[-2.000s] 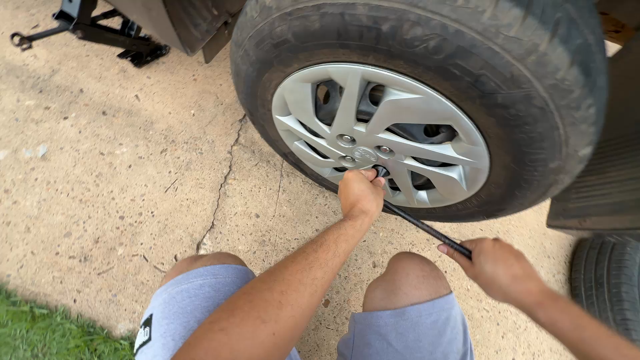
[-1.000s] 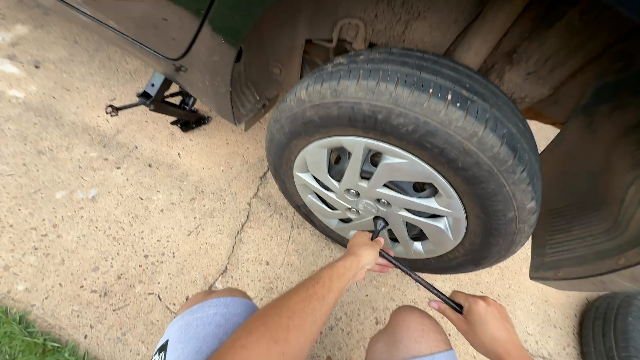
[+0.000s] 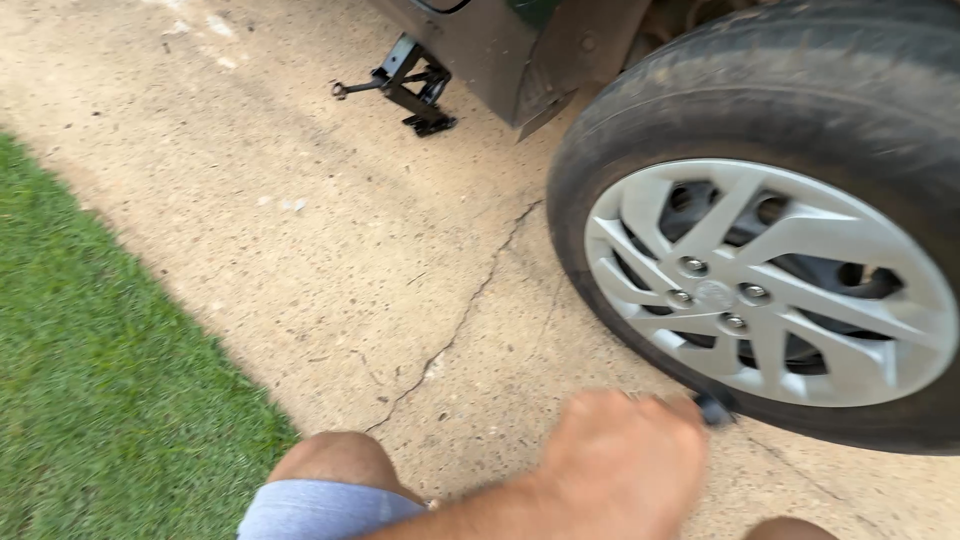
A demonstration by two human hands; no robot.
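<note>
My left hand [image 3: 630,450], blurred, is closed around a black lug wrench; only the socket end [image 3: 715,407] shows past the fingers, just in front of the tire's lower edge. The socket is off the wheel's fasteners. A silver wheel cover [image 3: 832,225] with several lug nuts around its center, one of them a nut [image 3: 734,322] at the lower right of the hub, sits in the black tire [image 3: 600,157]. My right hand is outside the view, and the rest of the wrench is hidden or out of frame.
A black scissor jack [image 3: 416,86] stands under the car's sill [image 3: 480,56], its hooked end pointing left. Cracked concrete [image 3: 337,262] lies between the wheel and the grass [image 3: 112,360] at left. My knees are at the bottom edge.
The wrench socket has come off the lower lug nut, and my left hand has moved down from the hub with it. My right hand has left the view. The view has swung left.
</note>
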